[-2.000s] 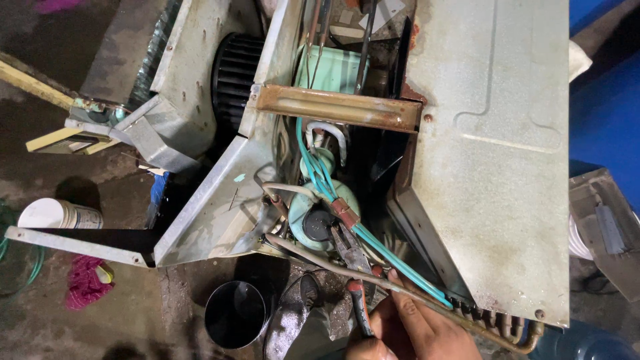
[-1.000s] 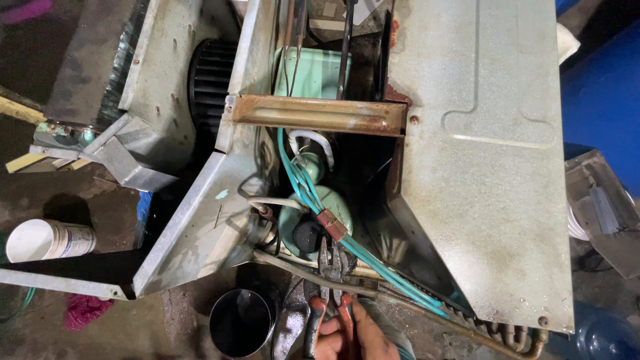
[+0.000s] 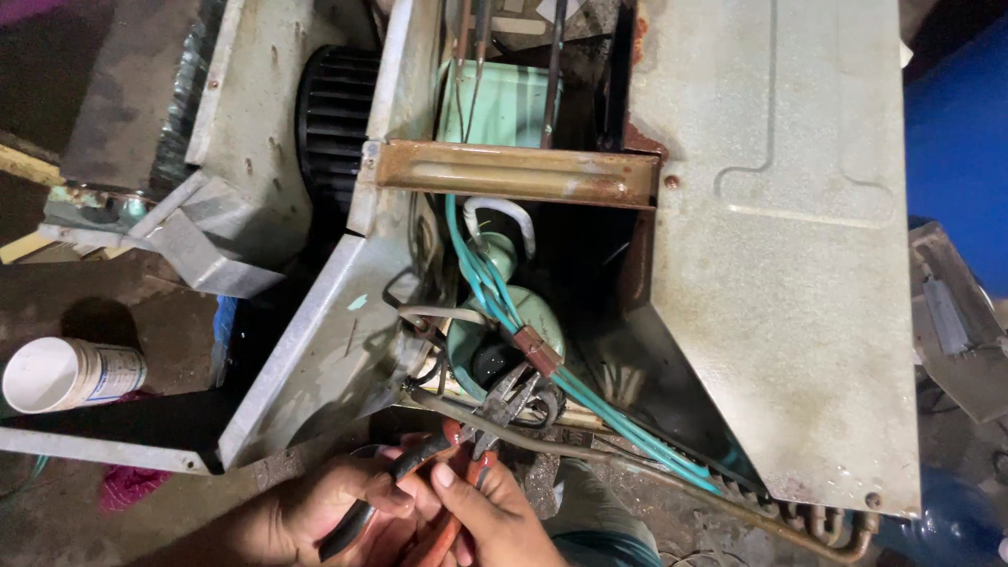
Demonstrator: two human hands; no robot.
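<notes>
My left hand (image 3: 346, 504) and my right hand (image 3: 492, 512) are both on pliers (image 3: 500, 413) with orange and black handles, one on each handle. The jaws are apart and lie just below a brown clip (image 3: 538, 351) around a bundle of teal tubes (image 3: 610, 421). Behind the jaws sits a green compressor (image 3: 535, 311) with a black cap (image 3: 498, 361). A thin copper pipe (image 3: 567, 450) passes beneath the pliers' jaws. Whether the jaws touch the clip, I cannot tell.
A rusty metal crossbar (image 3: 516, 173) spans the opened air conditioner casing. To the right is a large sheet-metal panel (image 3: 787, 299); to the left, an angled metal wall (image 3: 323, 354) and a black blower wheel (image 3: 335, 126). A white bucket (image 3: 75, 374) stands on the floor.
Two seconds ago one hand was seen by the pliers; now both hands are on the handles. The handles have spread apart since one second ago.
</notes>
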